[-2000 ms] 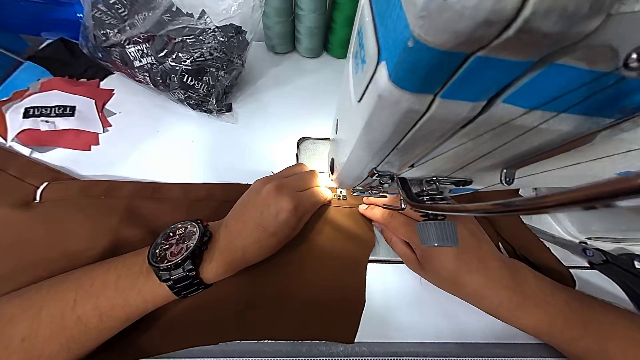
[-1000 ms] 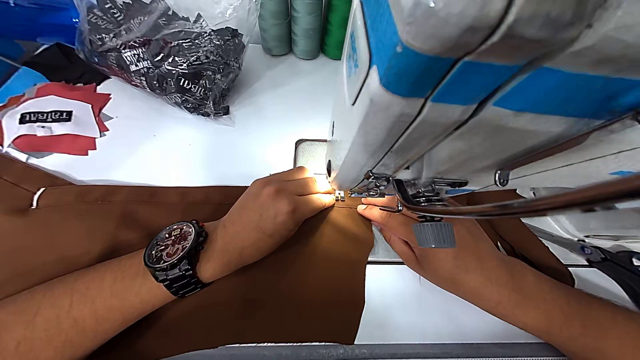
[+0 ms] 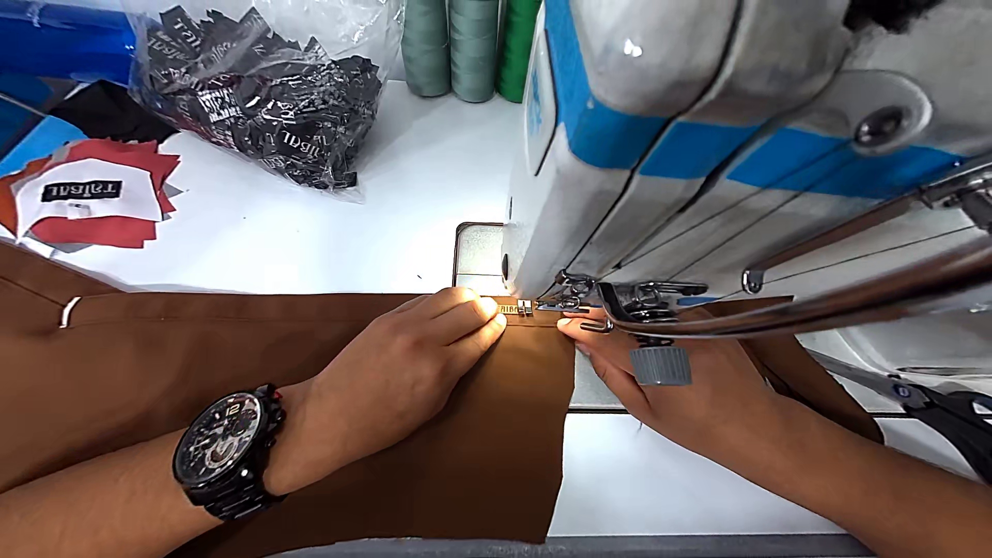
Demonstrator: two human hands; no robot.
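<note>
Brown fabric (image 3: 465, 465) lies across the bed of a sewing machine (image 3: 620, 101). My left hand (image 3: 403, 364), with a black watch on its wrist, presses the fabric flat just left of the presser foot (image 3: 525, 308), fingertips beside a small woven label. The label carries writing and is partly hidden by the fingers and foot. On the other side of the foot, my right hand (image 3: 682, 372) rests its fingertips on the fabric's right edge. The machine's thread guides and gray tension knob (image 3: 661, 365) cover part of that hand. A lamp lights the stitching spot.
A clear plastic bag of black labels (image 3: 287, 108) lies at the back left, near red and white fabric pieces (image 3: 101, 194). Green and gray-green thread cones (image 3: 473, 50) stand behind. Black-handled scissors (image 3: 922, 395) lie at the right, beside my right forearm.
</note>
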